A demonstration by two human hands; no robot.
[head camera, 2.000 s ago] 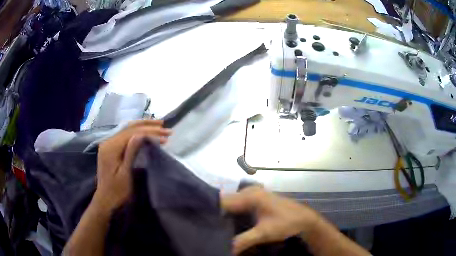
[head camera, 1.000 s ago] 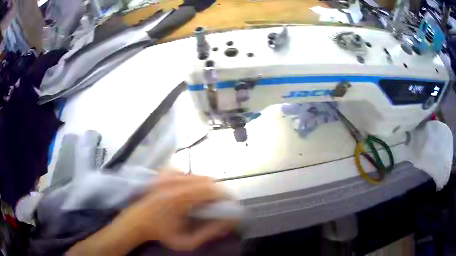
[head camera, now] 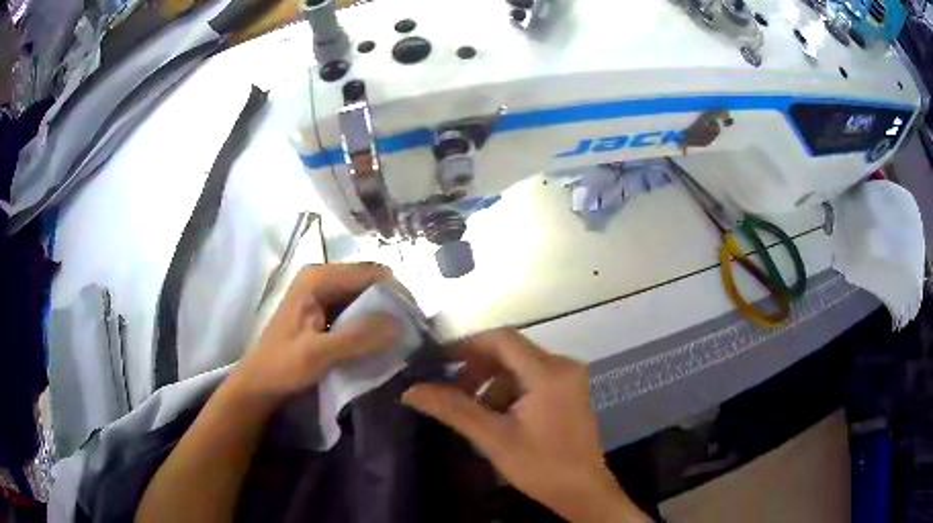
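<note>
My left hand (head camera: 322,332) grips a folded light grey lining piece (head camera: 358,352) in front of the needle area. My right hand (head camera: 512,398) pinches the dark edge of the same garment just right of it, fingertips close to the left hand. The dark grey garment body (head camera: 379,460) hangs below both hands over the table's front edge. The presser foot and needle area (head camera: 394,230) lies beyond the hands, brightly lit, partly hidden. The white sewing machine (head camera: 614,112) with a blue stripe stands behind.
Scissors (head camera: 757,271) with yellow and green handles lie at the right. Pale scraps (head camera: 614,192) sit under the machine arm. A white cloth (head camera: 880,245) hangs at the right end. Light cloth with a dark strip (head camera: 194,230) lies left. A ruler-marked edge (head camera: 716,352) runs along the front.
The view has shifted right and closer to the machine. My hands have come together near the needle area with the lining turned up between them; earlier they were farther apart on the dark cloth.
</note>
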